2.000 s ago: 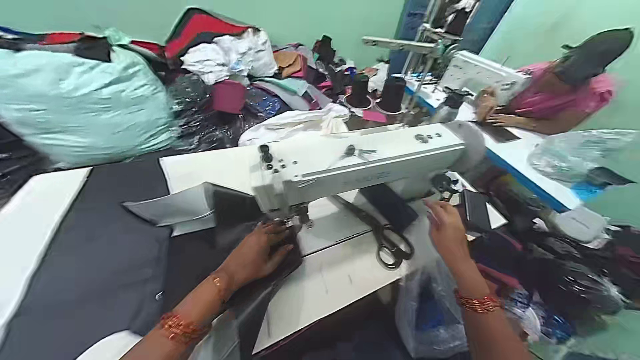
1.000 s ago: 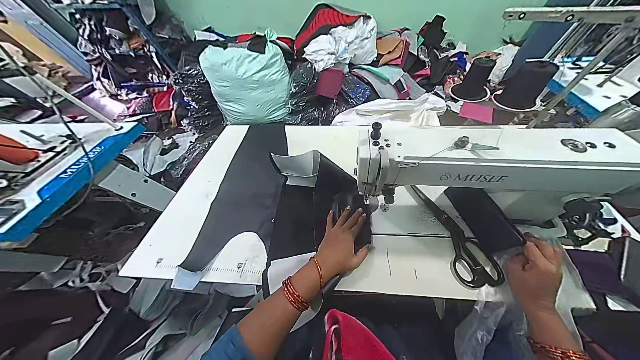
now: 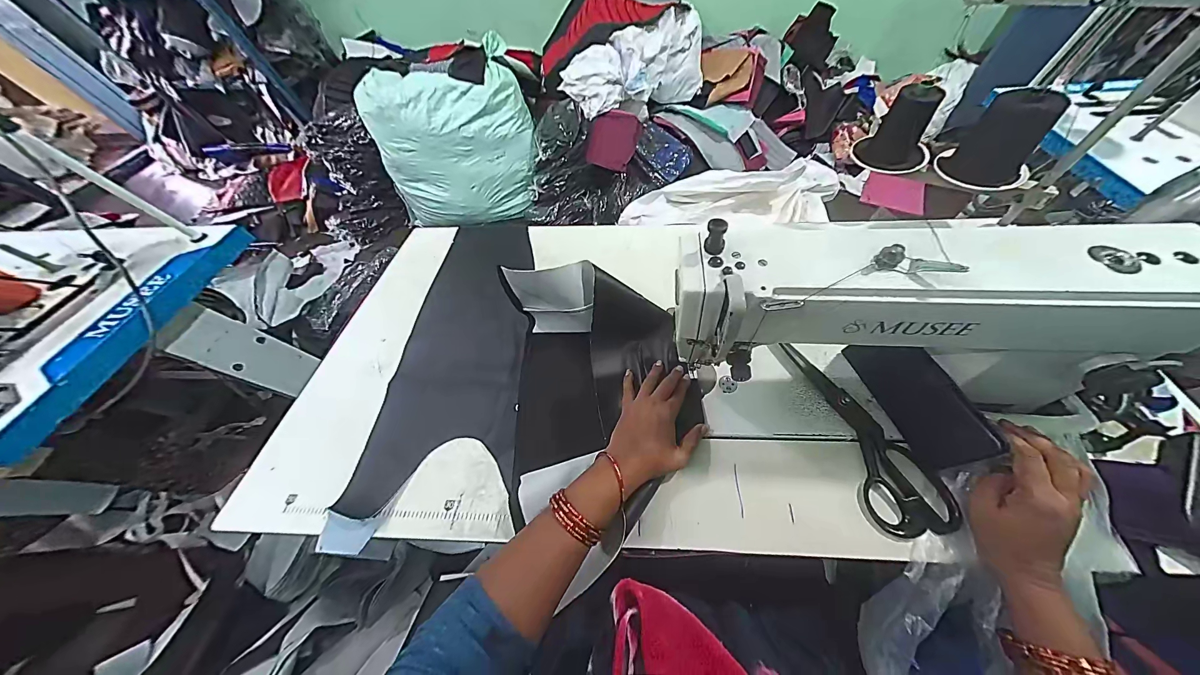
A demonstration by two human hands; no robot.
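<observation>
My left hand [image 3: 653, 424] lies flat, fingers spread, on a black fabric piece [image 3: 562, 384] beside the needle and presser foot of a white sewing machine [image 3: 937, 300]. Grey backing shows on the fabric's folded parts, and a long dark grey piece [image 3: 450, 366] extends to its left. At the right, my right hand [image 3: 1031, 487] has its fingers closed on the near corner of a dark folded fabric strip [image 3: 923, 408] under the machine arm. Black-handled scissors [image 3: 886, 459] lie between the two hands, blades pointing toward the machine head.
Black thread cones [image 3: 998, 136] stand behind the machine. A pale green bag [image 3: 450, 141] and heaped fabric scraps [image 3: 731, 84] lie past the table's far edge. Another machine table [image 3: 122, 328] is at the left. Clear plastic [image 3: 914, 609] hangs at the near edge; red cloth [image 3: 666, 633] is below.
The view has swung left since the oldest frame, and the person at the far right is out of view. My left hand stays on the black fabric; my right hand remains at the dark strip since one second ago.
</observation>
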